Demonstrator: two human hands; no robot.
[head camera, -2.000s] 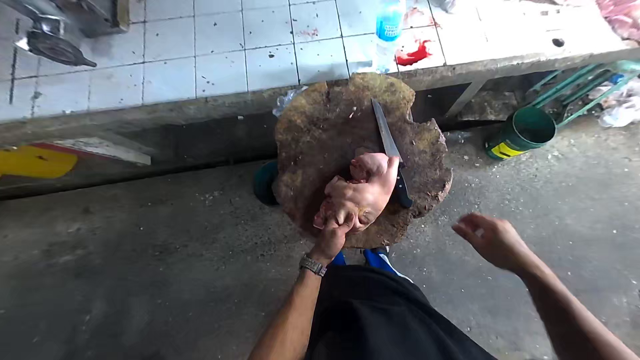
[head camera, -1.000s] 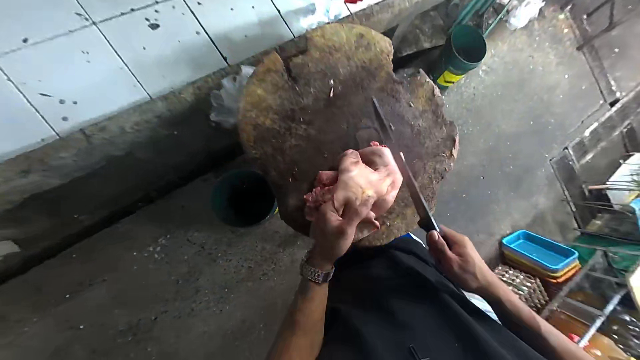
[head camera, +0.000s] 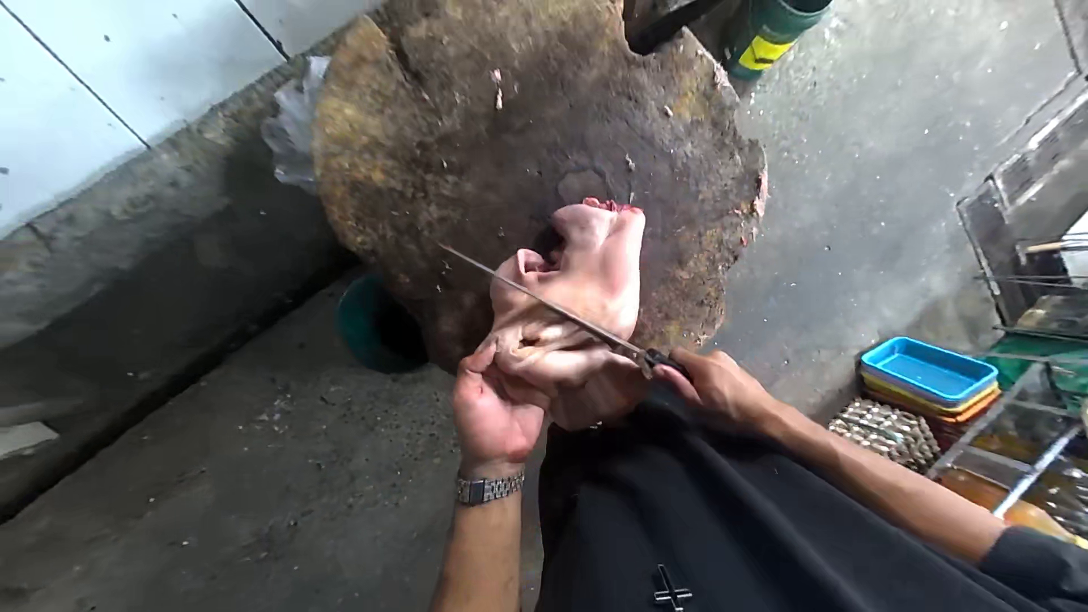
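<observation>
A pale pink piece of raw meat with skin (head camera: 595, 280) lies folded on the near part of a round, worn wooden chopping block (head camera: 442, 127). My left hand (head camera: 500, 412), a metal-banded watch on its wrist, grips the meat's lower left edge between thumb and fingers. In my right hand (head camera: 718, 391) is the black handle of a long knife (head camera: 552, 308). The blade lies across the top of the meat, pointing up and to the left, its tip beyond the meat over the block. Whether the edge has entered the skin cannot be told.
Left of the block run a white tiled counter (head camera: 76, 76) and a clear plastic bag (head camera: 293, 127). One green bucket (head camera: 378, 327) stands below left, another (head camera: 773, 38) at the top right. Stacked trays (head camera: 928, 370), egg cartons (head camera: 884, 433) and a metal rack (head camera: 1003, 442) stand at right.
My right hand was empty two seconds ago, while the knife lay on the block; it then took the handle. The blade has come over the meat, and the meat is turned and spread differently.
</observation>
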